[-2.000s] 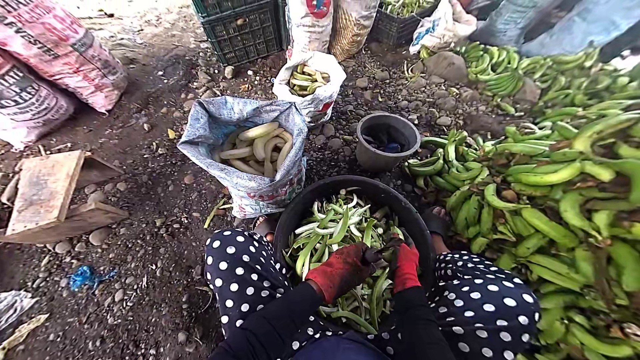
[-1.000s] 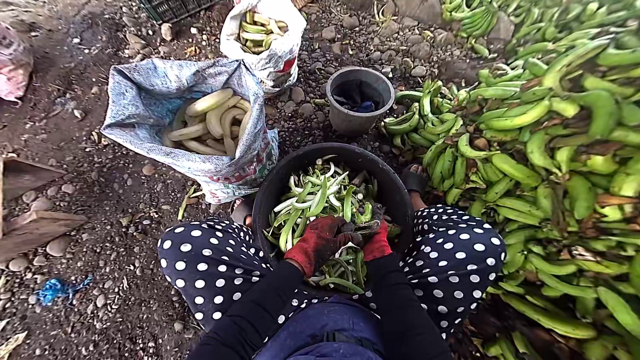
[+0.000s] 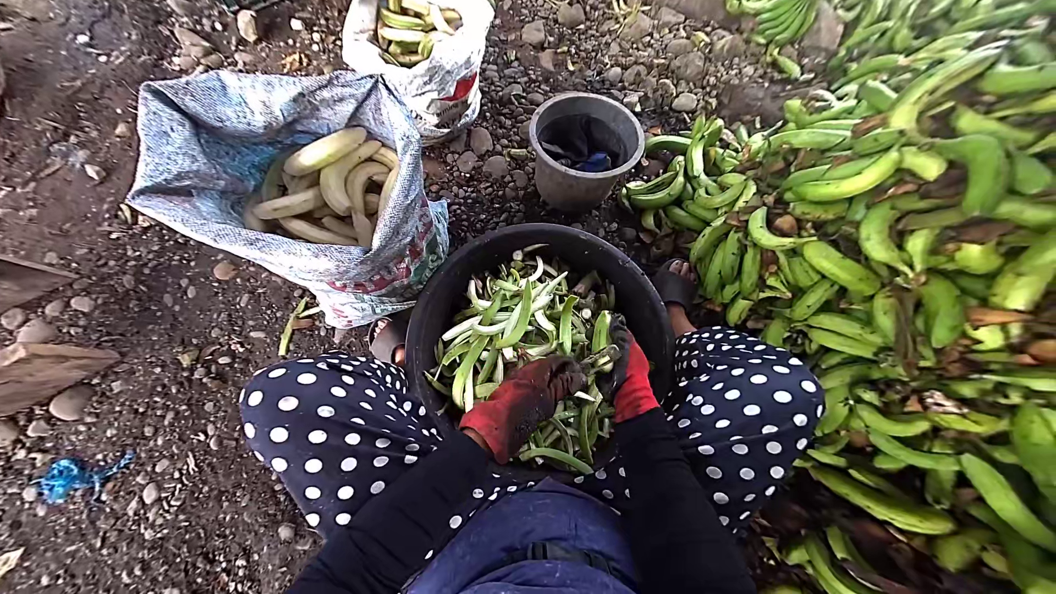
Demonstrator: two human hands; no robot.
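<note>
Between my knees stands a round black tub [image 3: 429, 330] with many green and white banana peel strips [image 3: 516, 318] inside. My left hand [image 3: 528, 404], in a red and black glove, is over the peels with its fingers curled; what it may hold is hidden. Beside it, my right hand [image 3: 629, 371], gloved the same way, closes on a green banana [image 3: 602, 334] that points away from me, partly hidden by the glove. The two hands are close together over the right part of the tub.
Peeled bananas [image 3: 330, 186] lie in an open woven sack [image 3: 190, 190] at the upper left. A smaller white sack [image 3: 445, 78] holds more. A grey bucket [image 3: 569, 191] with dark cloth stands beyond the tub. Green bananas [image 3: 841, 268] are heaped at the right. Wood pieces [image 3: 49, 371] lie left.
The view has tilted down and shifted. Both hands remain over the tub, and a green banana now shows at my right hand.
</note>
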